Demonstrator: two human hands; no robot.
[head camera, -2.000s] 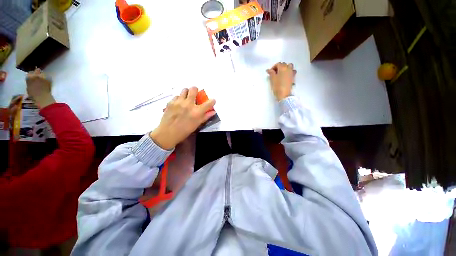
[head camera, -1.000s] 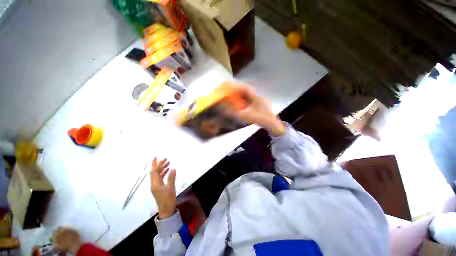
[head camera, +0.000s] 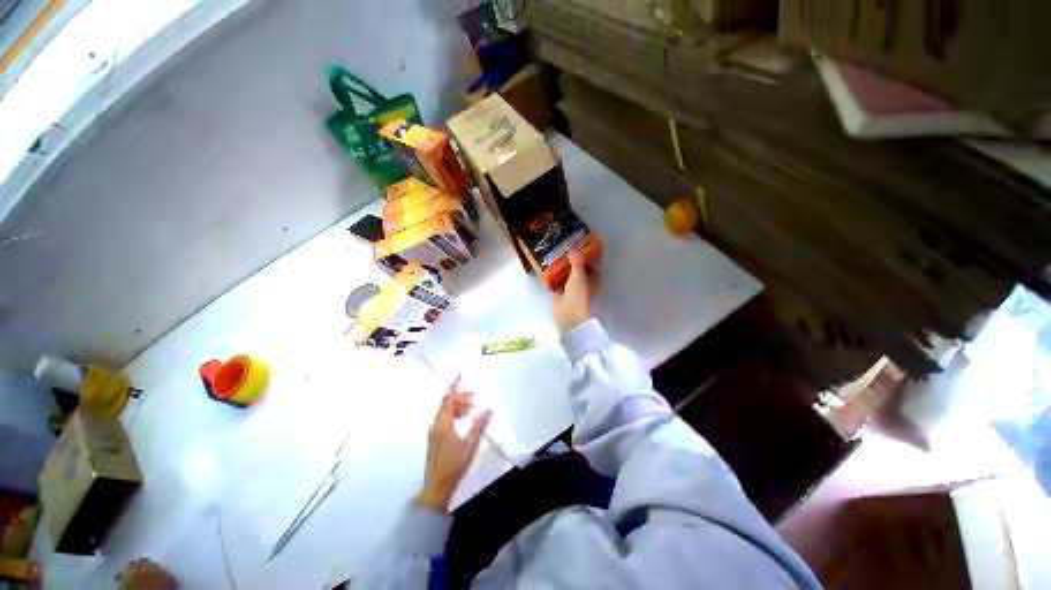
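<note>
My right hand (head camera: 573, 302) holds a retail box (head camera: 553, 240) by its orange end at the open mouth of the brown shipping carton (head camera: 503, 148). The box's dark printed face points up and its far end is inside the carton. My left hand (head camera: 452, 447) is over the table near the front edge, fingers apart and empty. A narrow yellow-green sticker strip (head camera: 508, 346) lies flat on the table between my hands. Another retail box (head camera: 405, 309) stands left of the carton, with a white printed face and an orange top.
Several finished boxes (head camera: 424, 221) stand beside the carton, before a green bag (head camera: 367, 136). A grey tape roll (head camera: 362, 300), a yellow and orange dispenser (head camera: 235, 380) and thin silvery lines (head camera: 305, 511) are left. Another carton (head camera: 90, 479) and a person's hand (head camera: 148, 575) are far left.
The view has turned toward the carton. My right hand has moved the box from over the table to the carton's mouth. The sticker strip now shows on the table. My left hand stays empty.
</note>
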